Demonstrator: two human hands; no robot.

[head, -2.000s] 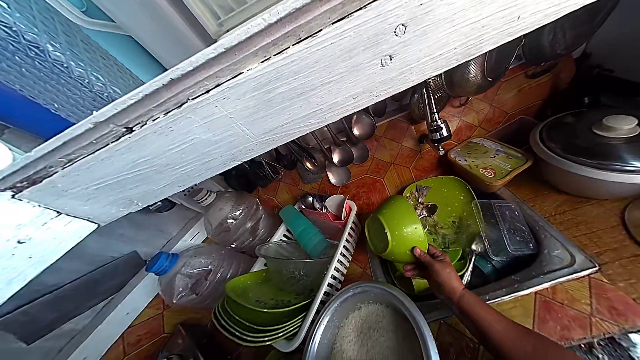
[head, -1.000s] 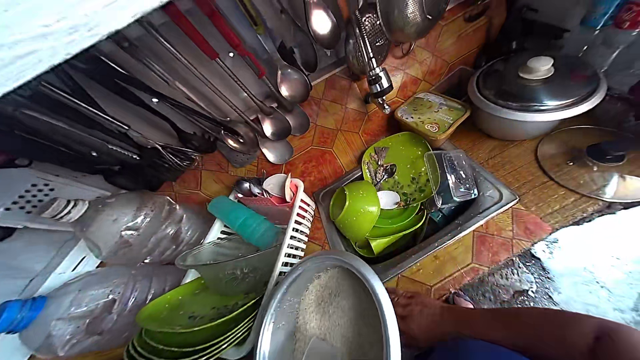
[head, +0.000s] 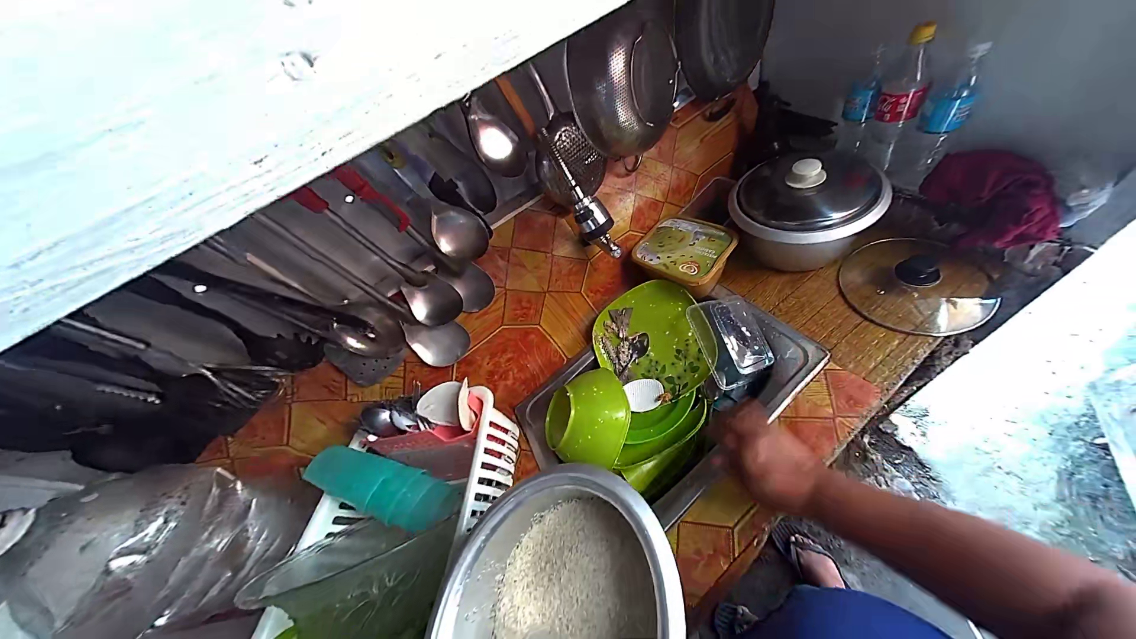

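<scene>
My right hand [head: 765, 457] is blurred at the near right edge of the metal sink [head: 803, 355], close to the stacked dishes; whether it touches anything is unclear. In the sink lie a green bowl [head: 587, 422] tipped on its side, a green plate [head: 666, 333] with food scraps, more green dishes [head: 661, 444], a white scoop-like utensil [head: 645, 395] and a clear plastic container [head: 732, 342]. A metal pot of rice grains [head: 572, 568] is at the bottom of the view, left of my hand. My left hand is out of sight.
A white dish rack [head: 493, 453] holds teal cups [head: 382, 486] and utensils. Ladles [head: 435, 297] hang along the wall beneath a white board [head: 222, 133]. Behind the sink are a plastic tub [head: 683, 253], a lidded pot [head: 809, 213] and a glass lid [head: 919, 284].
Two seconds ago my right hand was at the green bowl in the sink; the bowl is now out of its grasp. The hand moved down towards me, then back up beside the sink. The view has shifted.
</scene>
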